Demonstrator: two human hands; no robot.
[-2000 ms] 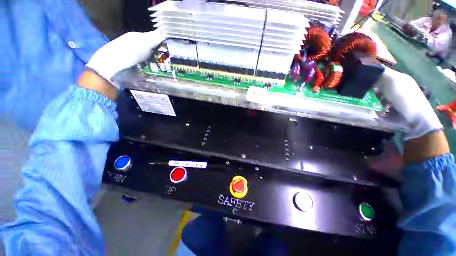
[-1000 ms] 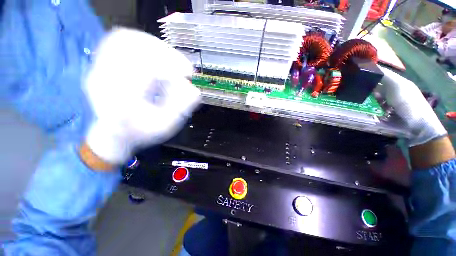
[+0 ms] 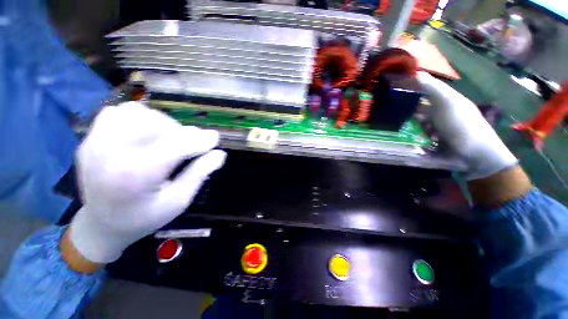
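Note:
A green circuit board (image 3: 286, 124) with long silver heat sinks (image 3: 218, 62) and copper-red toroidal inductors (image 3: 336, 65) lies on the test fixture (image 3: 373, 151). A small cream two-hole block (image 3: 262, 137) is on the fixture's front edge. My left hand (image 3: 140, 168), in a white glove, is in front of the board's left part, thumb and forefinger extended with a gap between the tips; nothing shows between them. My right hand (image 3: 467, 128), also gloved, is at the board's right end beside the black block part; its fingertips are hidden, so its grip cannot be told.
The black front panel carries a red button (image 3: 169, 250), a SAFETY button (image 3: 254, 258), a lit yellow button (image 3: 340, 266) and a green button (image 3: 423, 271). A green bench (image 3: 492, 93), a red-orange object (image 3: 548, 115) and a blurred person (image 3: 507, 37) are at the right.
My left hand has left the board's left end and come in front of it. My right hand stays at the right end. The view has shifted, and the formerly white button now shows yellow.

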